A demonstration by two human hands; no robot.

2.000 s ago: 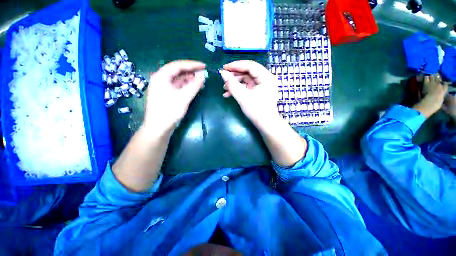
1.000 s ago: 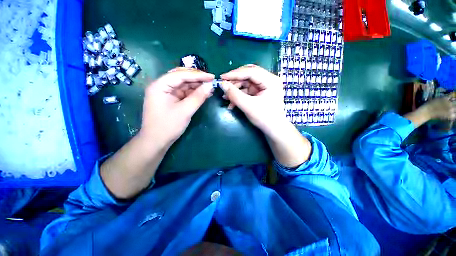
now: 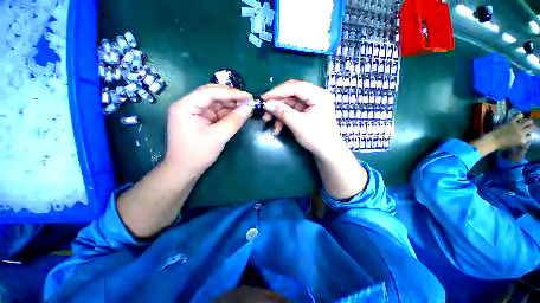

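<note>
A small cylindrical part (image 3: 257, 103), pale at its left end and dark at its right, is held between the fingertips of both hands. My left hand (image 3: 204, 121) pinches its left end with thumb and forefinger. My right hand (image 3: 303, 112) pinches its right end. The fingertips nearly meet and hide much of the part. A dark round unit (image 3: 235, 79) with a white piece on top stands on the green surface just beyond my left fingers, partly hidden by them.
A large blue bin (image 3: 89, 130) of white parts is at left, beside a pile of silver-white pieces (image 3: 127, 68). Ahead are loose white pieces (image 3: 259, 22) and a small blue bin (image 3: 336, 29). A parts tray (image 3: 364, 94), red bin (image 3: 410, 29) and coworker's sleeve (image 3: 456, 177) are at right.
Since the first frame, my hands have come together on the part and the dark round unit has come into view. Since the second, the part's dark end shows more.
</note>
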